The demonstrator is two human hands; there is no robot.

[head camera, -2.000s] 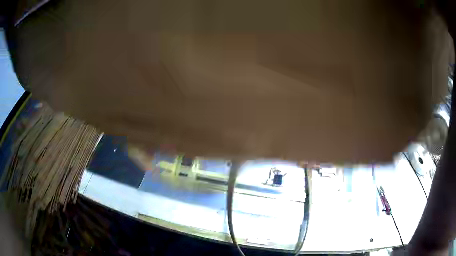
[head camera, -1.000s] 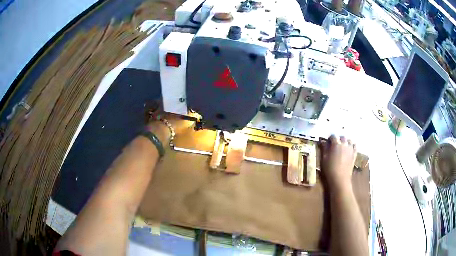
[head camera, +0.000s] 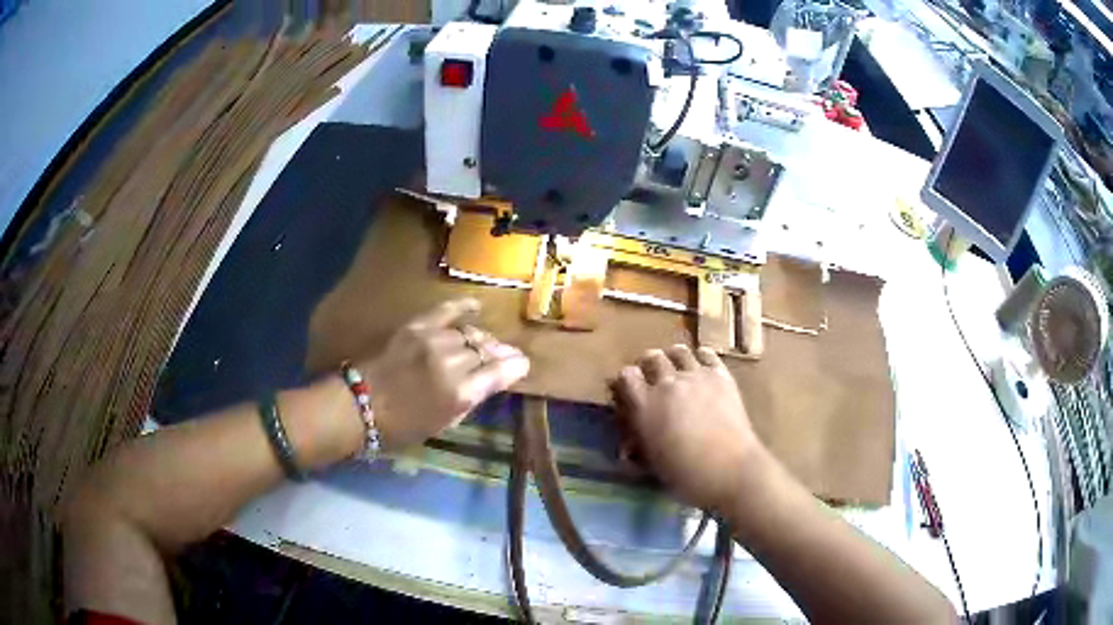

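Note:
The brown bag panel [head camera: 806, 403] lies under the dark grey sewing head [head camera: 568, 122] and the lit brass-yellow clamp frame [head camera: 732, 320]. Its front edge is drawn back between the hands, baring two strap handles [head camera: 568, 537] that hang in loops toward me. My left hand [head camera: 446, 372] rests on the panel left of the frame's feet, fingers spread; whether it pinches the edge is hidden. My right hand [head camera: 684, 415] holds the front edge, fingers on top and thumb side low. The needle area is partly hidden by the frame.
A black mat [head camera: 244, 281] lies left, beside a large fanned stack of brown panels [head camera: 134, 244]. A control screen [head camera: 998, 159] and a round beige fan [head camera: 1069, 327] stand right. A small red-handled tool [head camera: 928, 494] and thin cord lie at the right.
The brown sheet blocking the view earlier is now flat under the head. My left hand has moved from beside the head to the panel's front; my right hand has moved left and nearer.

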